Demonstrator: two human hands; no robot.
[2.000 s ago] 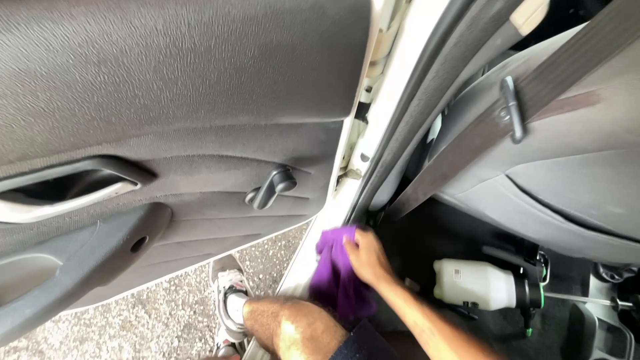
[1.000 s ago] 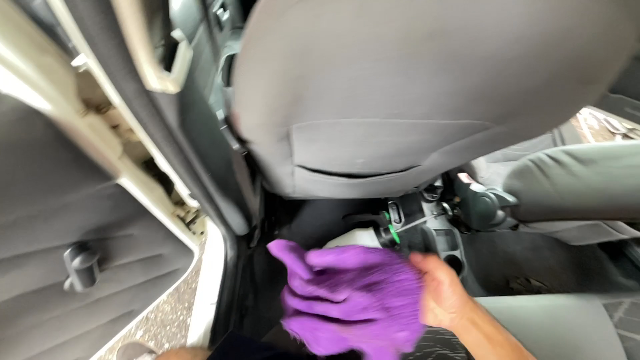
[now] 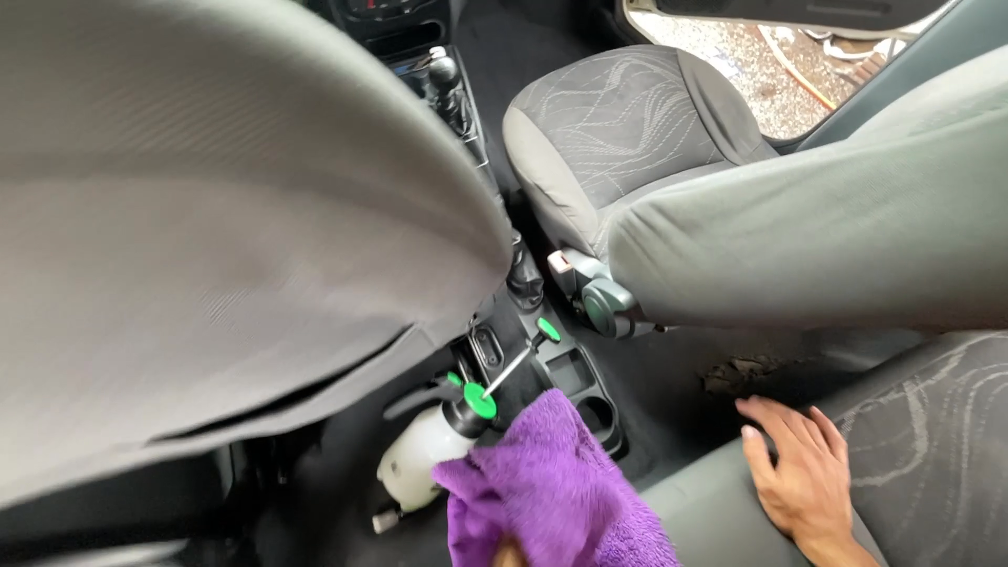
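A purple microfibre cloth (image 3: 551, 488) is bunched at the bottom centre. It covers most of my left hand (image 3: 510, 553), of which only a small patch of skin shows in its folds. My right hand (image 3: 803, 476) rests palm down on the edge of the rear seat cushion (image 3: 921, 425), fingers spread and holding nothing. Just left of the cloth, a white pump sprayer bottle (image 3: 421, 457) with a green and black top leans on the floor behind the front seat. Its rod with a green-capped end (image 3: 549, 330) points toward the centre console.
A grey front seat back (image 3: 236, 236) fills the left side. The other front seat (image 3: 630, 126) stands at the upper right, its back jutting across. Between them runs the centre console (image 3: 571, 374) with cup holders and a handbrake. Debris (image 3: 740, 373) lies on the floor by my right hand.
The view has swung right, from the open door into the rear cabin. One second ago my right hand held the purple cloth; now it is off the cloth and on the seat.
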